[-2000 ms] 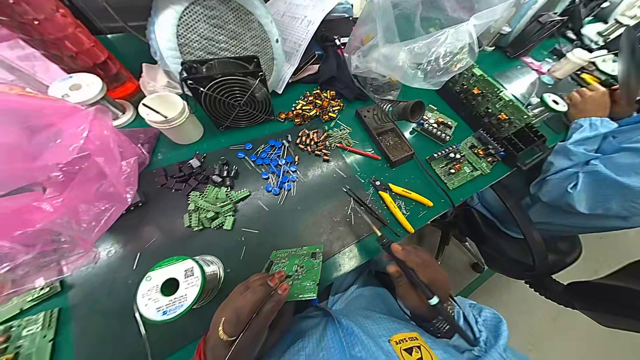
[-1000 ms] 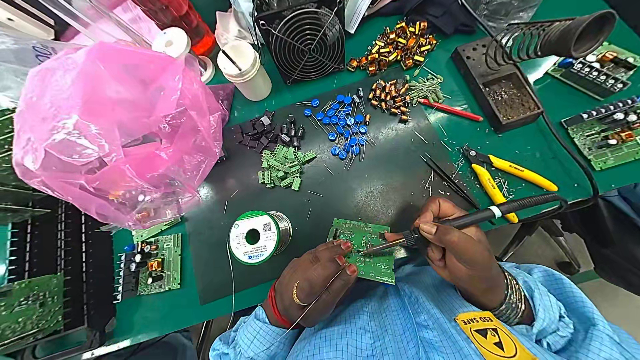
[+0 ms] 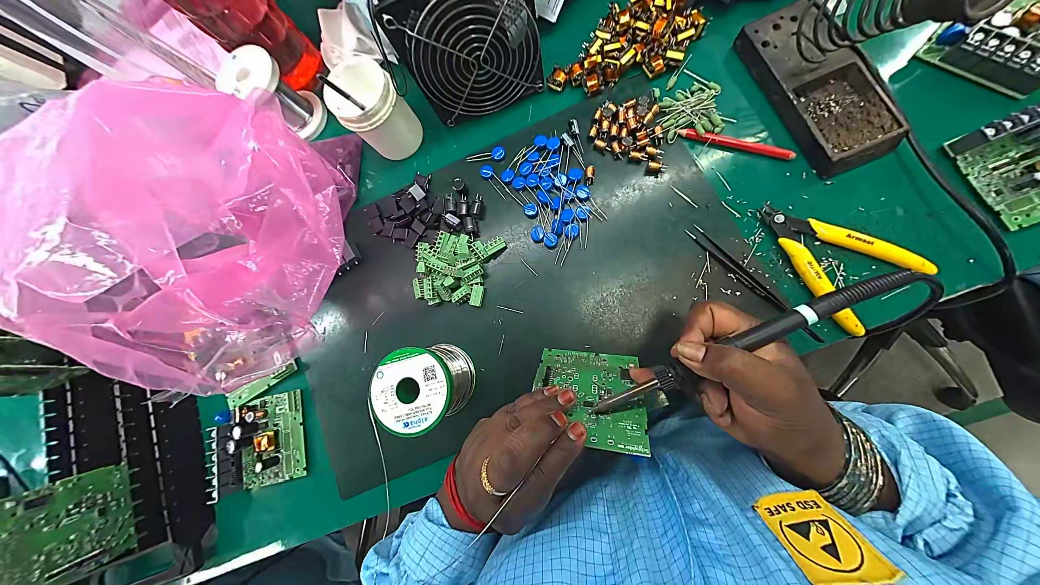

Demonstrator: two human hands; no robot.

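A green printed circuit board [image 3: 597,366] lies at the near edge of the dark mat. My left hand [image 3: 520,455] rests over its left part, and solder wire [image 3: 524,479] passes between the fingers to the board. Gripped in my right hand [image 3: 751,390] is a soldering iron [image 3: 756,331], its tip low on the middle of the board; exact contact cannot be told. Left of the board stands a solder spool [image 3: 422,390]. Black tweezers [image 3: 743,272] and yellow-handled cutters [image 3: 829,252] lie beyond my right hand.
Blue disc components [image 3: 548,191], green terminal blocks [image 3: 455,268], black parts [image 3: 414,211] and wound coils [image 3: 634,41] lie in piles. A fan [image 3: 471,61], white jar [image 3: 378,110], iron stand [image 3: 829,97], red pen [image 3: 735,145] and pink plastic bag [image 3: 162,236] surround them.
Two seconds ago the iron was off the board, to its right; my right hand has brought it over the board. My left hand stays at the board. The view has shifted a lot.
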